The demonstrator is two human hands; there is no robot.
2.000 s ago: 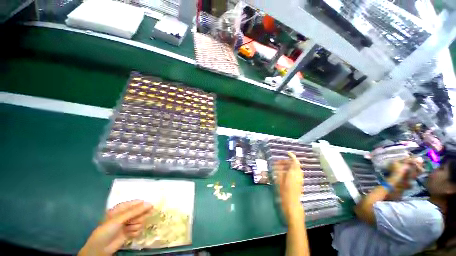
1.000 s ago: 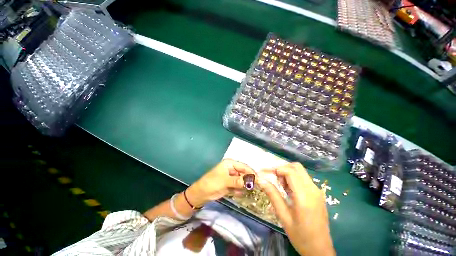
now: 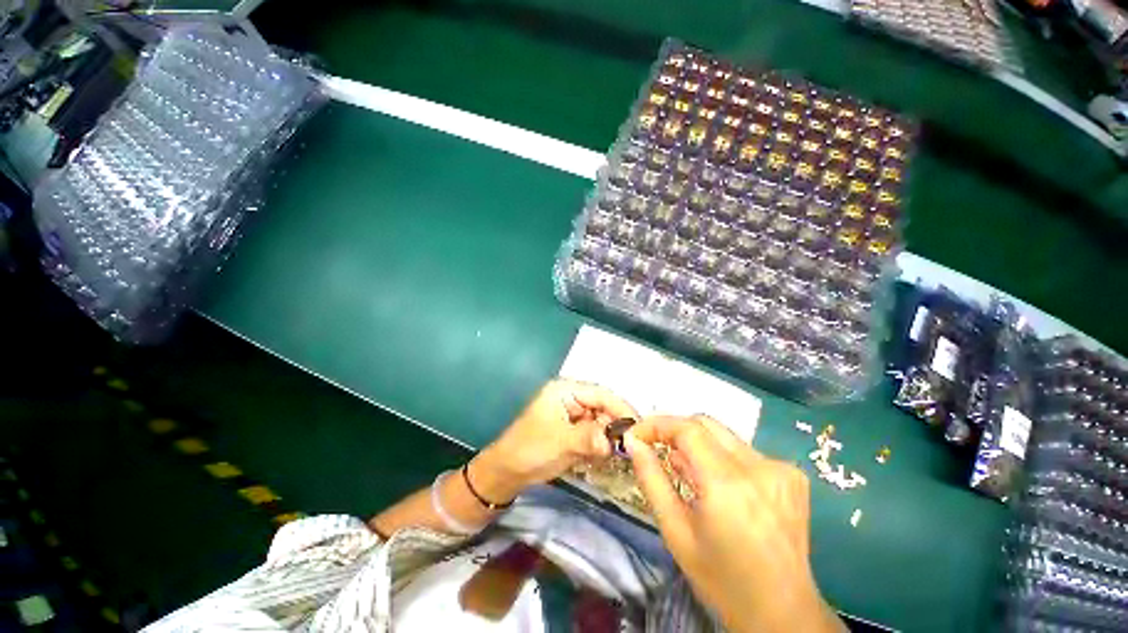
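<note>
A small dark brown component (image 3: 620,432) is pinched in the fingertips of my left hand (image 3: 554,435), above the white work sheet (image 3: 668,378). The fingertips of my right hand (image 3: 730,505) meet at the component's right side; whether they hold a tiny piece is hidden. Pale cream pieces (image 3: 606,480) lie heaped on the near part of the sheet, partly under my hands. The large clear blister tray stack (image 3: 742,223) sits beyond the sheet, its pockets filled with units, gold-yellow tops in the far rows and silver-purple ones nearer.
A loose pile of small white and orange bits (image 3: 835,465) lies on the green mat (image 3: 396,247) right of the sheet. Dark bags with white labels (image 3: 959,371) and another blister tray (image 3: 1082,482) stand at the right. A clear-grey tray stack (image 3: 173,173) stands at the far left.
My right hand, at first over the right-hand tray, came to the sheet beside my left hand. Since one second ago its fingertips have closed in on the component. The view turned left.
</note>
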